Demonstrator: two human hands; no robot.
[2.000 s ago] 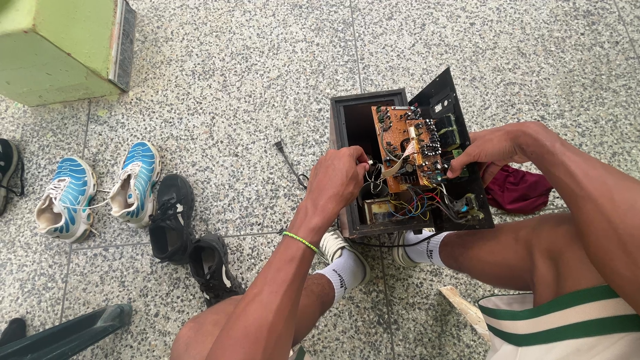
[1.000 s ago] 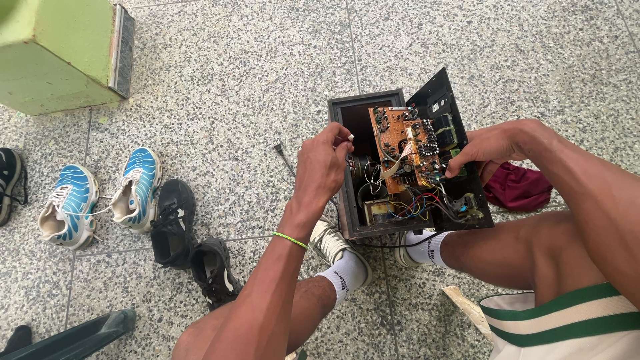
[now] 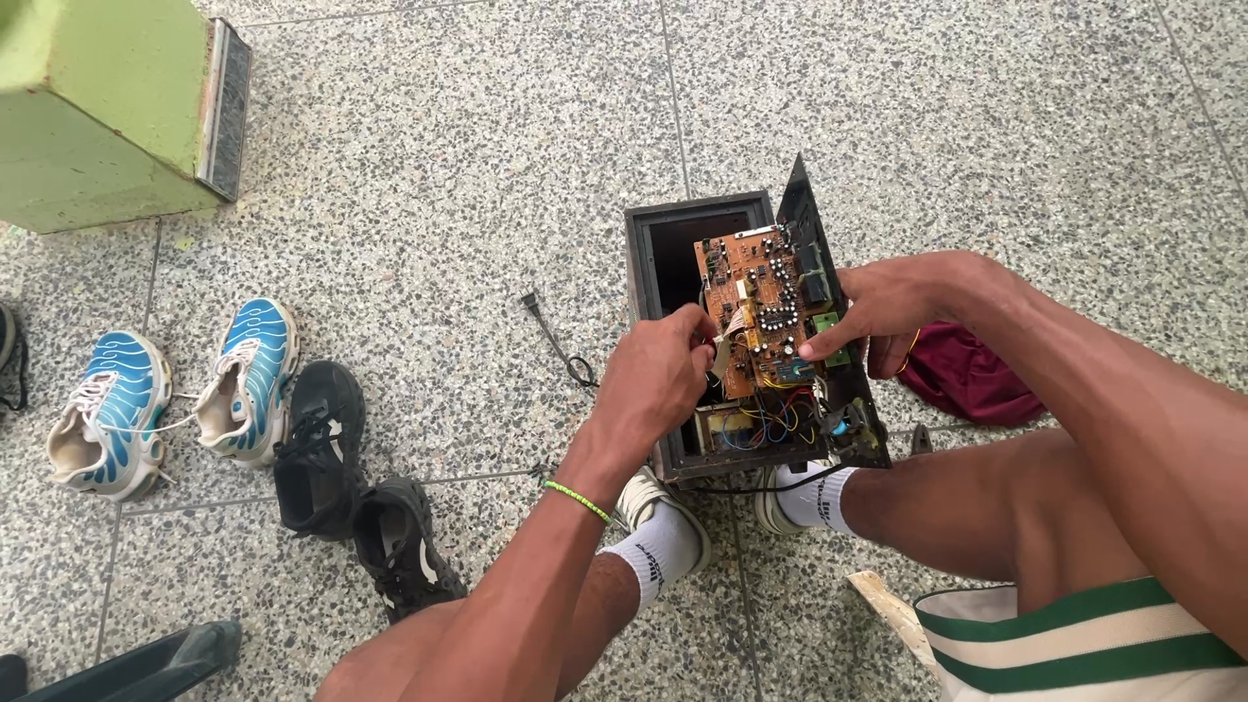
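A black box-shaped cabinet stands open on the floor between my feet. An orange-brown circuit board is tilted out of it, beside a raised black panel. My left hand is at the board's left edge, its fingers pinching a small pale piece by the wires; what the piece is, I cannot tell. My right hand grips the panel and board from the right, thumb on the board's face. Below the board lie a transformer and coloured wires.
A power plug on a black cord lies left of the cabinet. Blue-and-white sneakers and black shoes sit further left. Maroon cloth lies behind my right wrist. A green block stands at the upper left.
My left hand was lifted at the cabinet's left rim one second ago and is now back at the board's left edge. The board stands more turned to face up. My right hand keeps its hold.
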